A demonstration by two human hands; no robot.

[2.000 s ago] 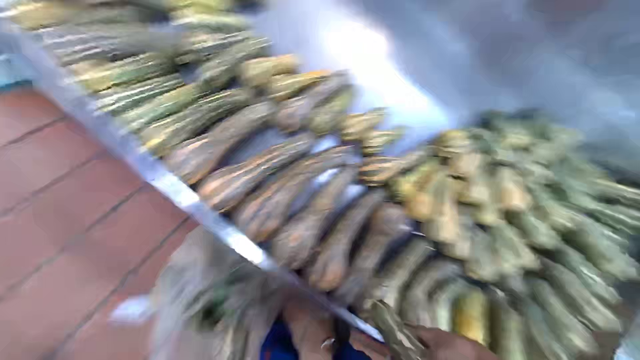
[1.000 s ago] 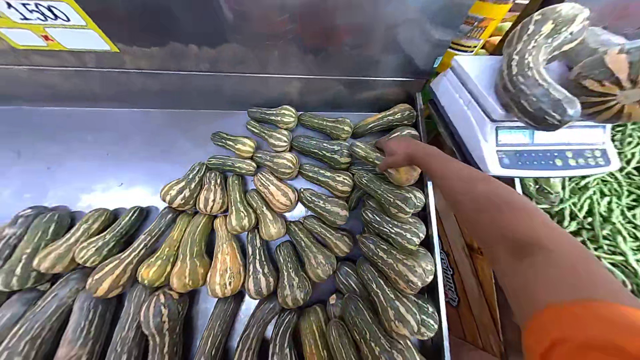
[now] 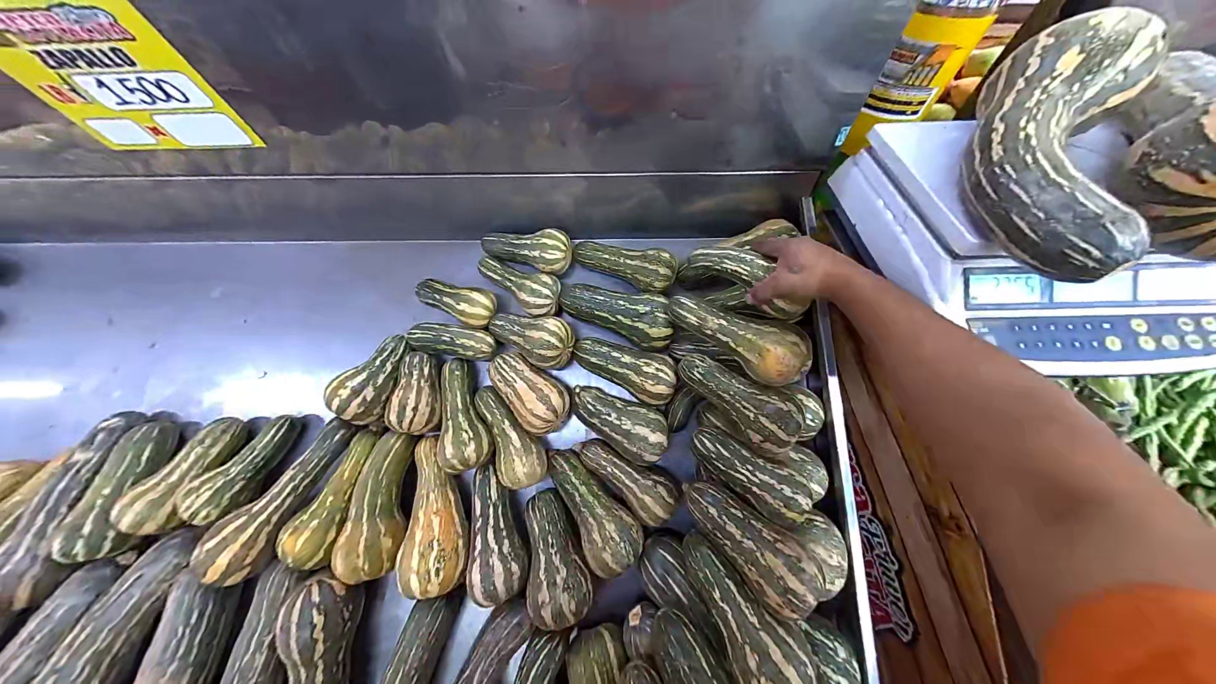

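Observation:
My right hand [image 3: 796, 271], on an arm with an orange sleeve, reaches to the back right corner of a metal display bin. Its fingers close around a striped green squash [image 3: 727, 266] lying on other squashes. Just in front of the hand lies a squash with an orange-tan end [image 3: 750, 337]. Rows of striped squashes [image 3: 622, 313] extend along the bin's right side, and shorter ones [image 3: 530, 391] lie side by side toward the middle. Larger squashes [image 3: 104, 608] fill the front left. My left hand is out of view.
A white digital scale [image 3: 950, 247] stands right of the bin, with a large curved squash [image 3: 1045, 142] on it. Green beans [image 3: 1173, 427] lie below the scale. The bin's metal edge [image 3: 841, 475] runs beside a wooden board. A yellow price sign [image 3: 142, 85] hangs on the back wall.
My right hand remains at the back right of the bin; a squash with an orange-tan end that was by its fingers now lies clear of them. The view has swung strongly since the oldest frame.

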